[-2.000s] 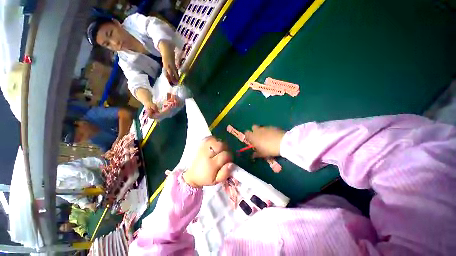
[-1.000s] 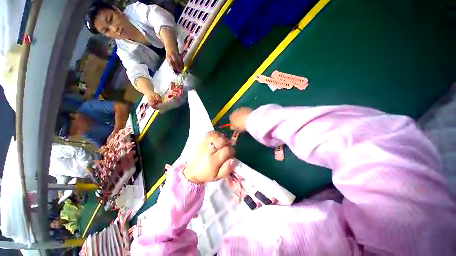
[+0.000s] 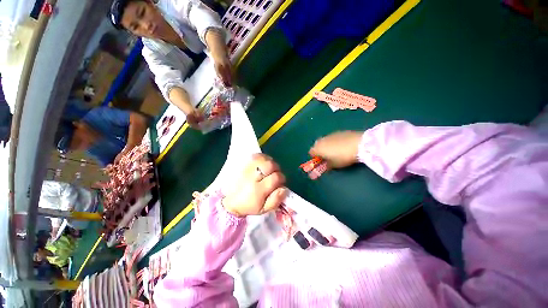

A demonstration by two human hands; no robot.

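Observation:
My left hand [image 3: 258, 185] is curled over the white foam tray [image 3: 327, 227]; what its fingers hold is hidden. Pink strap pieces [image 3: 287, 221] show just below it. Two dark watch heads [image 3: 301, 240] lie near the tray's edge. My right hand [image 3: 335, 149], slightly blurred, is over the green bench right of the tray. It holds a thin orange stick-like tool [image 3: 310, 163]. Pink strap pieces [image 3: 318, 172] are at its fingertips; whether they are gripped is unclear. A few loose pink straps [image 3: 354, 100] lie farther up the bench.
A person opposite [image 3: 180, 51] holds a clear plastic bag with pink pieces [image 3: 221, 109]. A tray of watches [image 3: 245, 24] is beside them. A blue cloth [image 3: 324, 21] lies upper right. Heaped strapped watches [image 3: 127, 186] and layered trays [image 3: 105, 290] are at left.
My right hand moved toward the left hand, then back away over the bench, where strap pieces now show at its fingertips. My left hand stayed curled over the tray.

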